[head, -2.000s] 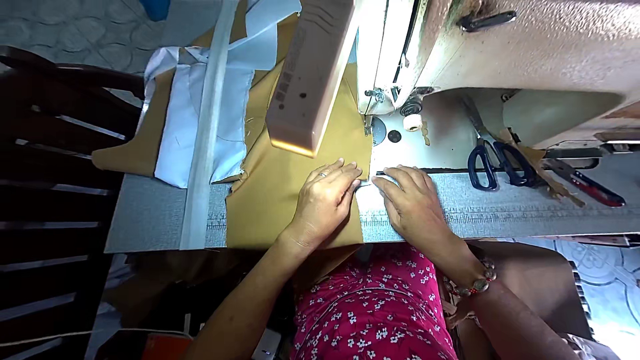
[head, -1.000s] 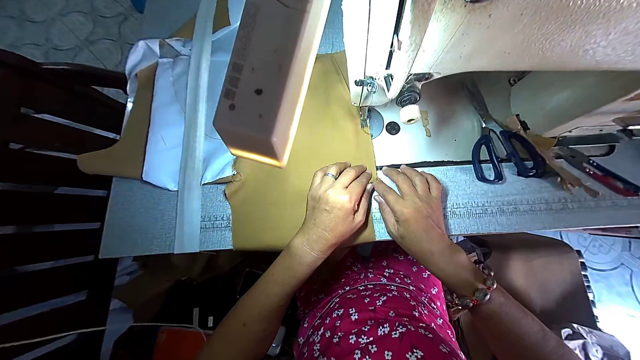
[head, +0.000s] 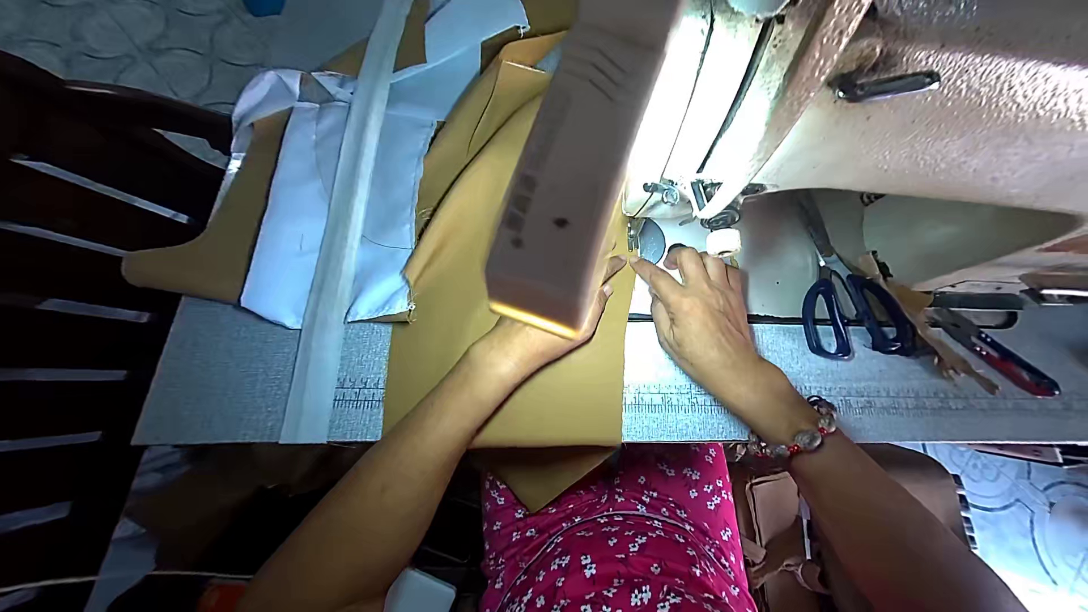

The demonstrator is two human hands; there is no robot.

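Tan fabric (head: 544, 391) lies on the sewing table, its right edge running up to the presser foot (head: 632, 234) of a sewing machine (head: 960, 127). My left hand (head: 544, 327) rests on this fabric, partly hidden behind a lamp-like bar (head: 569, 170); its fingertips show near the foot. Close to the fabric's edge at the foot is my right hand (head: 701, 306), its index finger touching the edge and the other fingers spread on the machine bed. Whether either hand pinches the cloth is not clear.
Blue-handled scissors (head: 826, 319) and red-and-black handled snips or pliers (head: 1003, 353) lie at the right, with tan scraps (head: 935, 336) between them. At the left, a pale strip (head: 327, 297) crosses white and tan cloth pieces (head: 289, 221). A dark slatted chair (head: 68, 280) stands beside the table.
Both hands have moved forward from near the table's front edge to beside the presser foot, the tan fabric shifting with them. A corner of it now hangs over the front edge. The view has shifted.
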